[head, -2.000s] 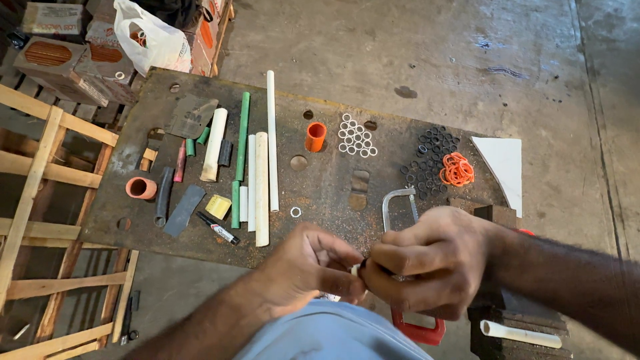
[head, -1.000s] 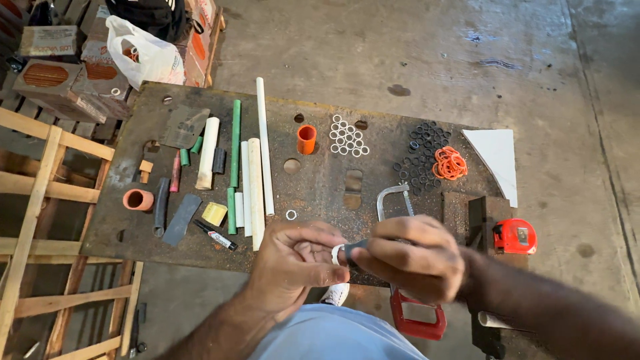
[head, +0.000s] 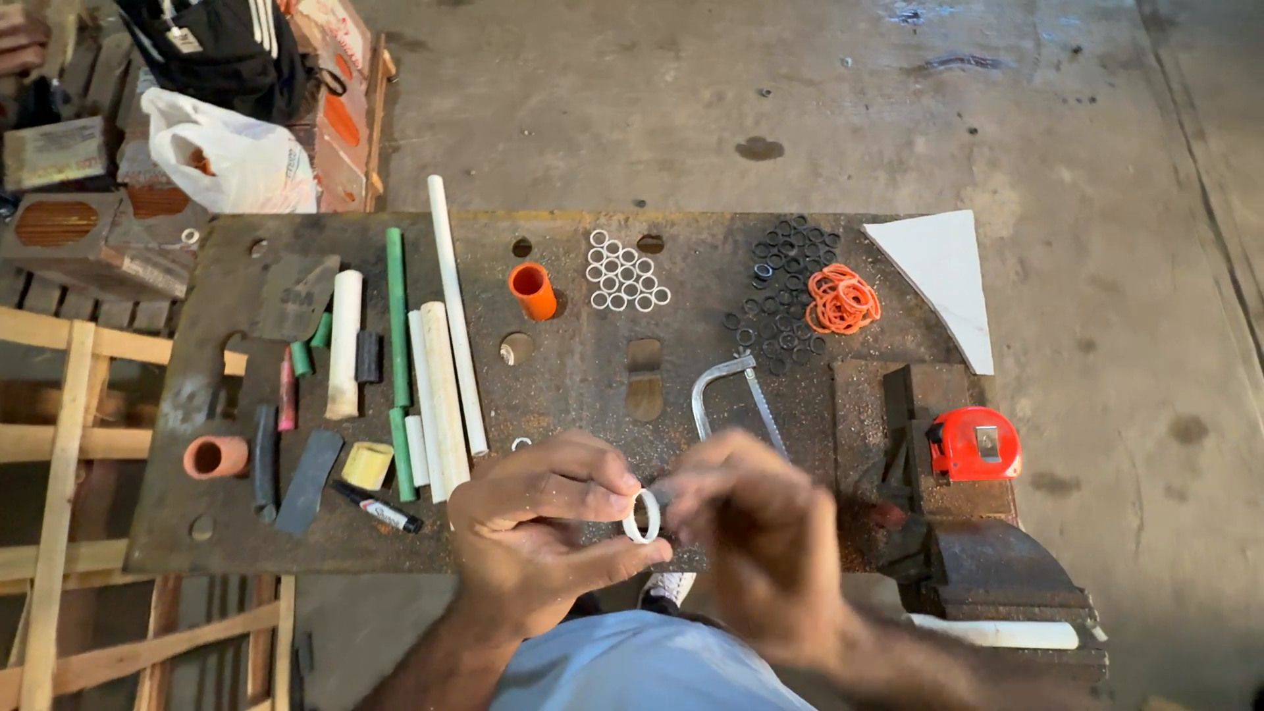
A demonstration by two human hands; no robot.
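Observation:
A white plastic pipe ring (head: 642, 516) is pinched between the thumb and fingers of my left hand (head: 553, 523), over the near edge of the metal workbench (head: 592, 385). Just to its right is my right hand (head: 755, 533), blurred, its fingertips close to the ring; something small and dark may be between them, but I cannot tell. Behind my right hand lies a hacksaw (head: 726, 367). Another white ring (head: 521, 443) rests behind my left hand. Farther back are a cluster of white rings (head: 622, 274), many black rings (head: 790, 286) and a pile of orange rings (head: 844, 299).
White pipes (head: 456, 316), green pipes (head: 397, 316), an orange pipe piece (head: 533, 291), a marker (head: 377, 507) and a dark abrasive strip (head: 310, 482) lie left and centre. A red tape measure (head: 976, 443) sits by the bench vise (head: 1002, 573), which bears a white pipe (head: 997, 632).
My right hand held a dark strip against the white ring a second ago; now it is at the ring's right, blurred. My left hand still holds the ring.

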